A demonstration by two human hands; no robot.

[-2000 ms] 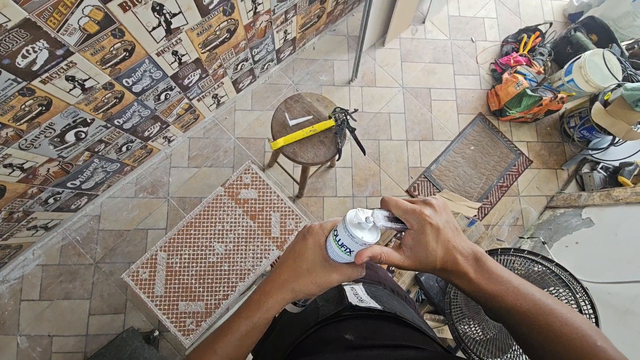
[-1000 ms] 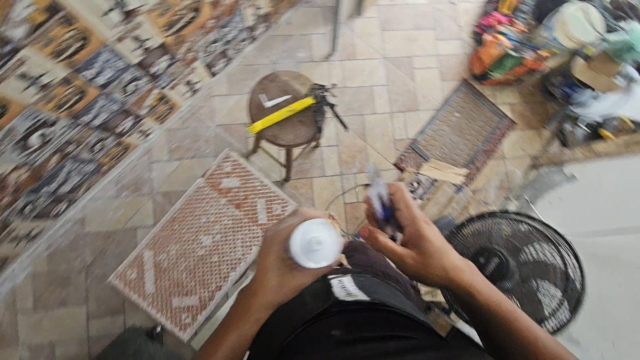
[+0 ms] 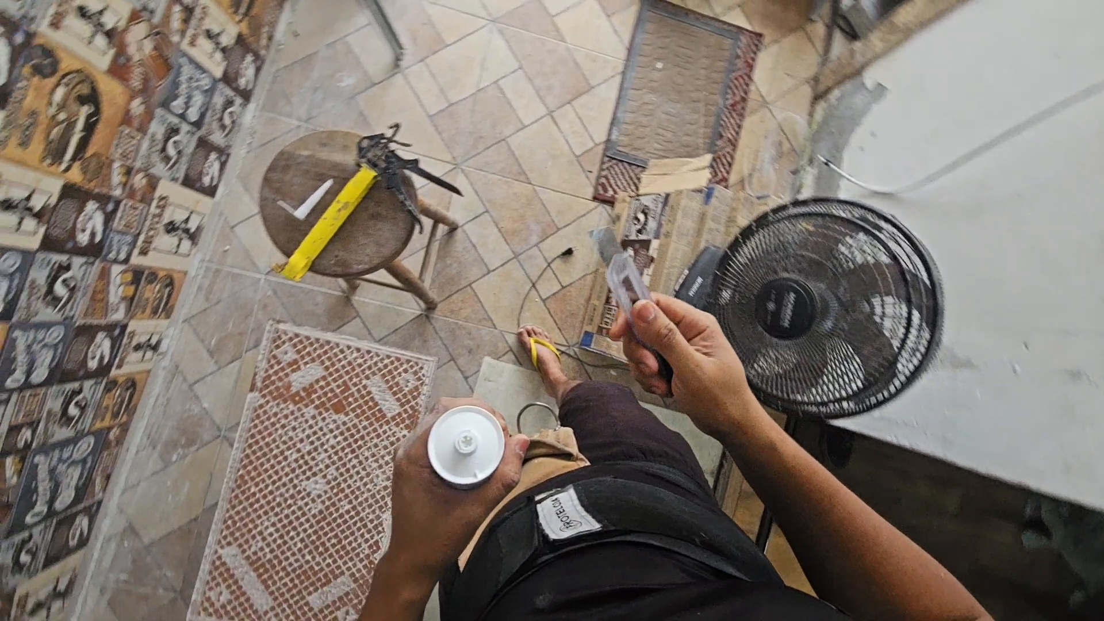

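My left hand [image 3: 453, 500] is closed around a sealant cartridge, whose white round end [image 3: 466, 446] with a small central nub faces up toward me. Held away from it on the right, my right hand [image 3: 681, 354] grips a utility knife [image 3: 627, 280] with a translucent body and a wide blade pointing up and left. On a round wooden stool [image 3: 285, 177] lie a caulking gun [image 3: 332, 220] with a yellow barrel and black handle, and a white plastic nozzle [image 3: 312, 200]. The cartridge's body is mostly hidden by my left hand.
A black fan [image 3: 828, 302] stands at the right beside a pale surface [image 3: 1018, 259]. Below the stool lies a tile panel [image 3: 328, 466] with its ridged back up. A cardboard box [image 3: 604, 319], a doormat [image 3: 673, 86] and a cable [image 3: 528, 289] are on the floor. Picture-patterned wall covering [image 3: 95, 285] fills the left.
The cartridge has turned from its side with writing showing to its white end facing up. My right hand with the knife has moved away from the cartridge. The view has moved.
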